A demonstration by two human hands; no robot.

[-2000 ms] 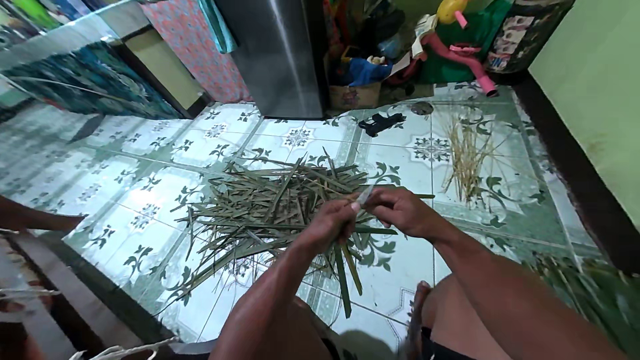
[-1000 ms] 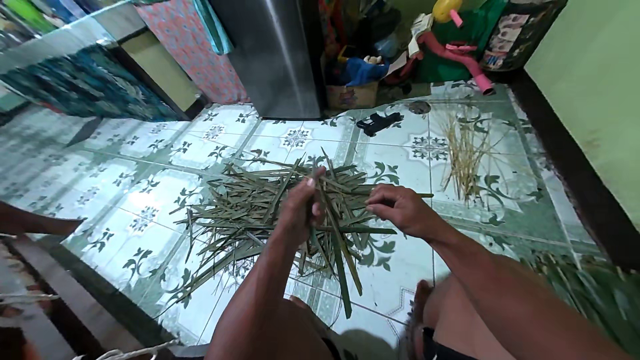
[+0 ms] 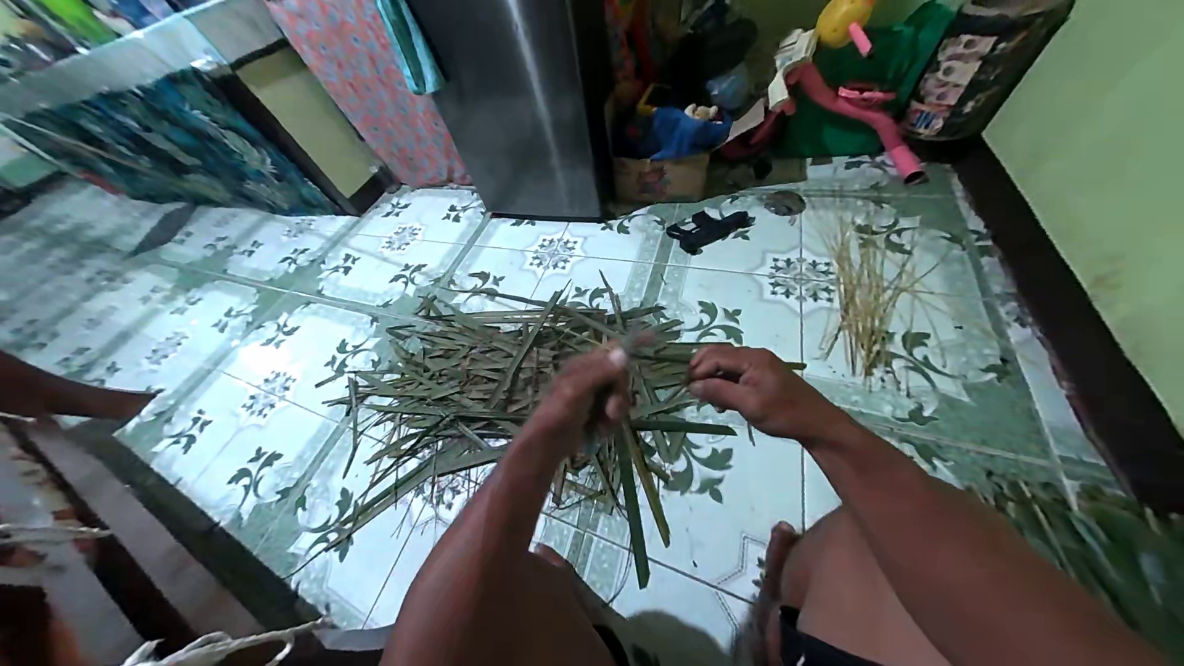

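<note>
My left hand [image 3: 592, 393] is over the right part of a pile of narrow green leaf strips [image 3: 490, 370] on the tiled floor. Its fingers are curled around a thin greyish object [image 3: 638, 343], blurred at the thumb; its kind is unclear. My right hand [image 3: 758, 388] is a little to the right, at the pile's edge, with curled fingers and thumb near the index finger. Whether it holds a thin strip cannot be told; a strip's tip shows just beyond its knuckles. The hands are apart. Further right lies a loose bundle of thin, straw-coloured sticks [image 3: 865, 310].
Long green leaves [image 3: 1082, 546] lie at lower right. A black object [image 3: 708, 231] lies beyond the pile. Behind stand a grey refrigerator [image 3: 518, 111] and a cardboard box [image 3: 661, 178] of mixed things. A slatted wooden piece [image 3: 120, 518] is at lower left; a green wall is at right.
Two seconds ago my hands were close together with a pale thin object between them. My left hand has since moved left, away from my right hand, which has stayed nearly in place.
</note>
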